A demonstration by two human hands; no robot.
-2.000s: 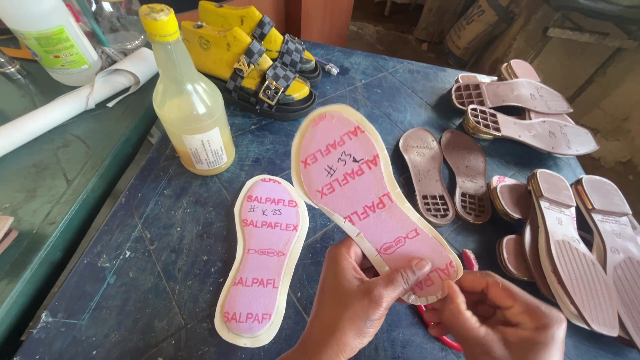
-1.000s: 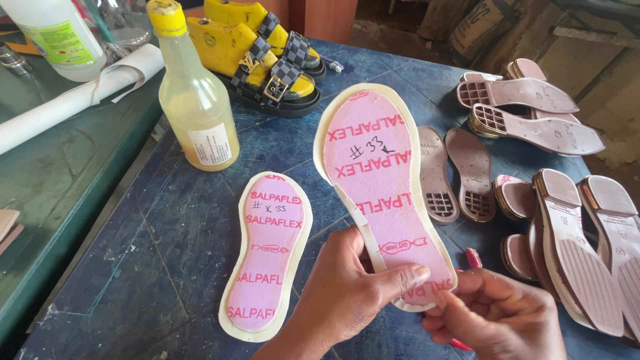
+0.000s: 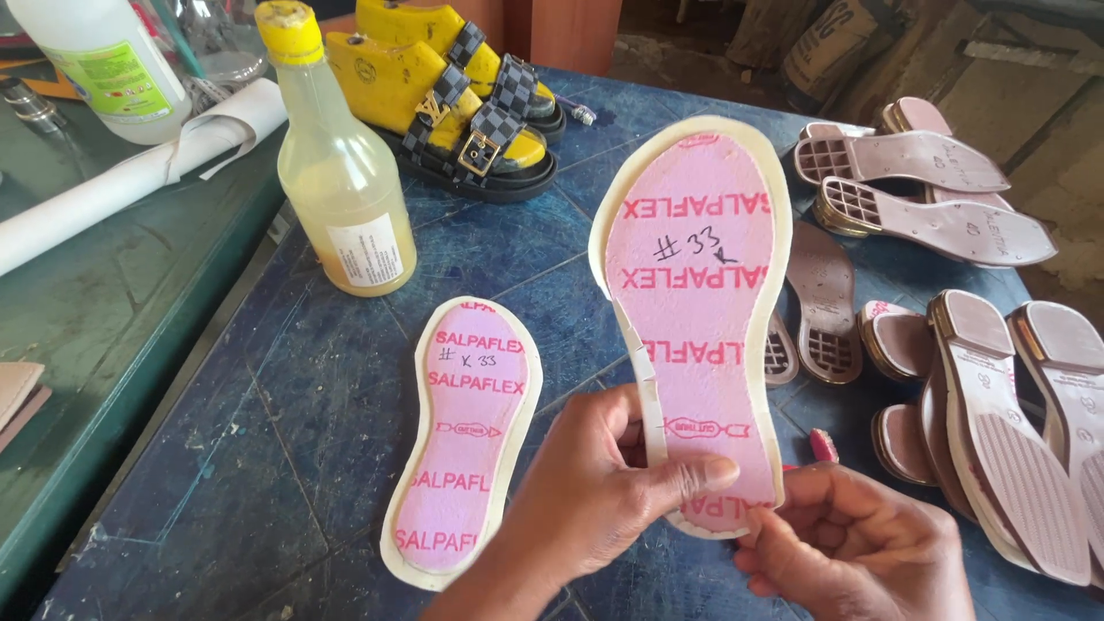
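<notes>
My left hand [image 3: 604, 492] holds a pink insole board with a cream margin [image 3: 699, 319] upright over the table, thumb on its heel part. Part of that margin is folded over along the left side and round the heel. My right hand [image 3: 854, 543] pinches the margin at the lower right of the heel. A second pink insole with a cream border [image 3: 461, 431] lies flat on the blue table, left of my hands. Both bear print and handwriting. A red object [image 3: 824, 446], mostly hidden, lies behind my right hand.
Shoe soles [image 3: 992, 414] lie at the right, more [image 3: 931, 198] at the back right. A yellow-capped bottle [image 3: 345, 190] stands back left, beside sandals on yellow lasts [image 3: 448, 112]. A white roll [image 3: 147, 164] and a white bottle [image 3: 112, 69] are on the green surface [image 3: 69, 345].
The held insole has turned from leaning left to nearly upright. My right fingers have worked along the heel edge, and more of the margin there now appears folded in.
</notes>
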